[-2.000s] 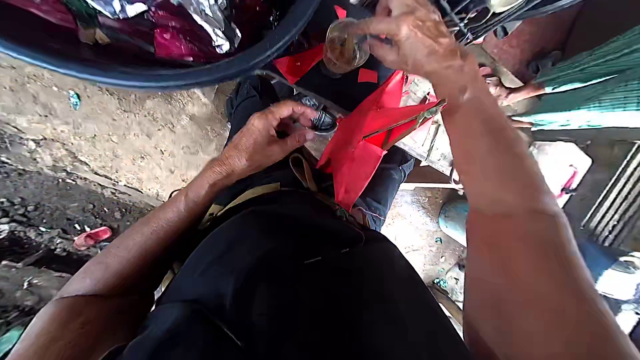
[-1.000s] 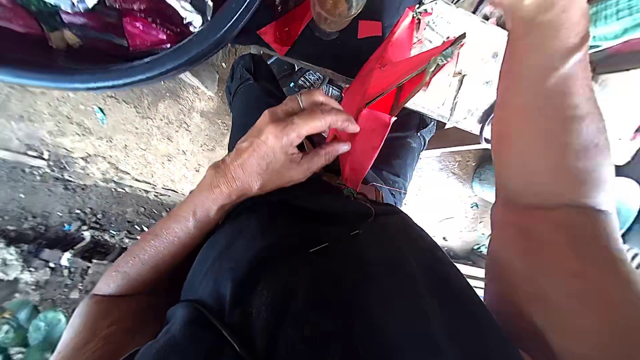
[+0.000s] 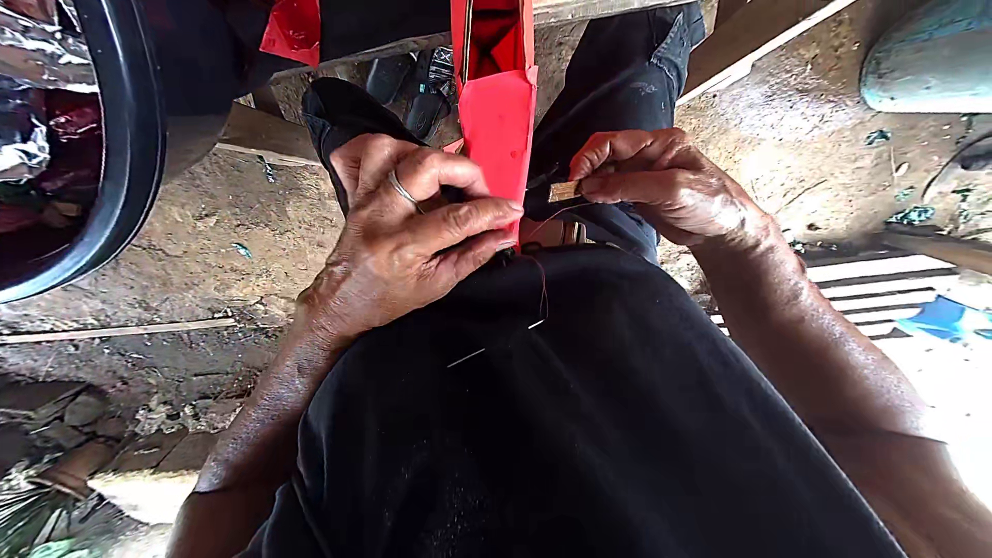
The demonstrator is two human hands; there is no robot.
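Observation:
My left hand [image 3: 411, 225], with a ring on one finger, pinches the lower end of a red folded piece [image 3: 497, 132], which looks like stiff paper or thin sheet. The piece stretches up between my knees, and its upper part forms an open hollow edged with thin strips. To the right, my right hand [image 3: 651, 182] pinches a small tan block [image 3: 563, 191], maybe wood, between thumb and fingers. A thin reddish thread [image 3: 545, 283] hangs near the lower end of the red piece. A needle [image 3: 466, 357] is stuck through the black cloth [image 3: 542, 434] on my lap.
A dark basin [image 3: 143, 139] holding shiny foil-like scraps stands at the left. A red scrap [image 3: 293, 31] lies on a dark surface near the top, with a wooden board edge [image 3: 372, 51] beside it. Black sandals [image 3: 426, 93] rest below. A greenish container [image 3: 930, 58] is at the upper right.
My right hand has come back from the top right and now holds the small tan block. My left hand now pinches the red piece's lower end. The view has shifted.

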